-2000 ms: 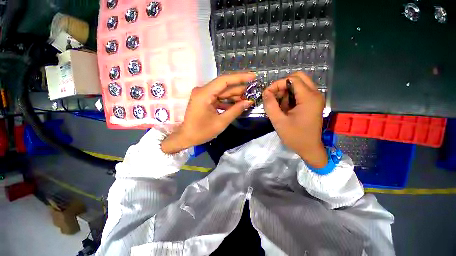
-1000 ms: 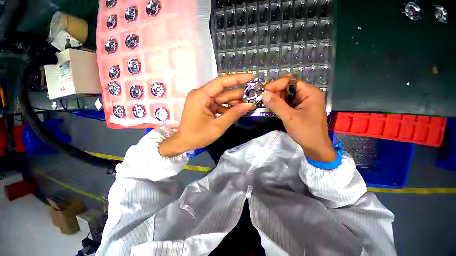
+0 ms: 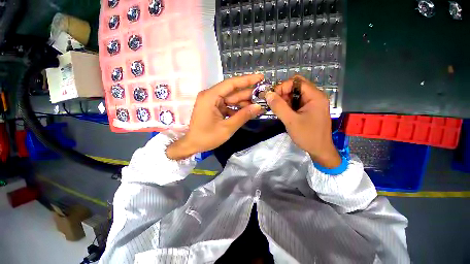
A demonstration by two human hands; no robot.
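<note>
My left hand (image 3: 219, 114) pinches a round silver unit (image 3: 261, 93) between thumb and fingertips, above the near edge of the clear tray (image 3: 281, 38). My right hand (image 3: 304, 116) touches the unit's right side with its thumb tip. A short dark item (image 3: 296, 94) is tucked among the right hand's fingers; what it is cannot be told. Any tiny part at the fingertips is too small to tell. The pink tray (image 3: 154, 51) lies to the left, with silver units in several of its pockets.
Two silver units (image 3: 425, 7) lie on the dark green mat (image 3: 397, 62) at the upper right. A red tray (image 3: 402, 129) and a blue bin (image 3: 407, 167) are at the right below the mat. A white box (image 3: 74, 77) and a black hose (image 3: 26, 111) are at the left.
The right hand turned and shifted slightly, and its thumb now lies over the unit's right part. The left hand holds the unit in nearly the same place.
</note>
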